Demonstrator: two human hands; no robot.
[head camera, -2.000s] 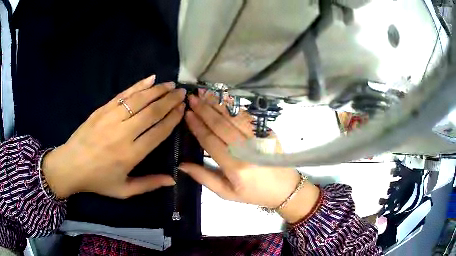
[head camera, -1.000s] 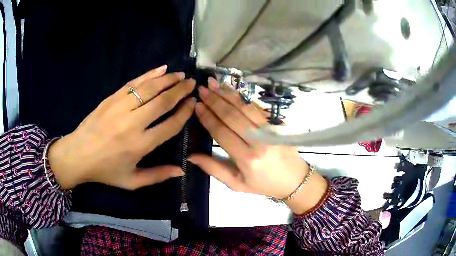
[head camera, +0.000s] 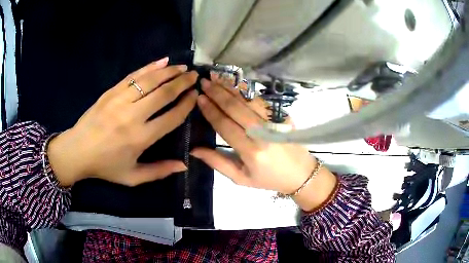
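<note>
The black garment panel (head camera: 97, 51) covers the left of the machine bed. The zipper (head camera: 187, 174) runs down along its right part, with a metal end piece near the panel's lower edge. My left hand (head camera: 123, 123) lies flat on the panel, fingertips at the zipper line. My right hand (head camera: 252, 138) lies to the right of the zipper, fingertips on the cloth by the presser foot (head camera: 226, 73). Both thumbs rest on either side of the teeth. Neither hand is closed around anything. The needle cannot be made out.
The cream-white machine head (head camera: 298, 36) fills the upper right, with a curved pale bar across it. A tension spring (head camera: 278, 102) sits near my right fingers. Red handles (head camera: 379, 142) lie to the right. A side tray holds black and white pieces (head camera: 424, 190). A grey strip (head camera: 123, 226) shows below the panel.
In the last second, the hands, panel and zipper show slightly higher in the picture. The metal piece seen at the top of the zipper line a second ago no longer shows. Both hands keep the same pose.
</note>
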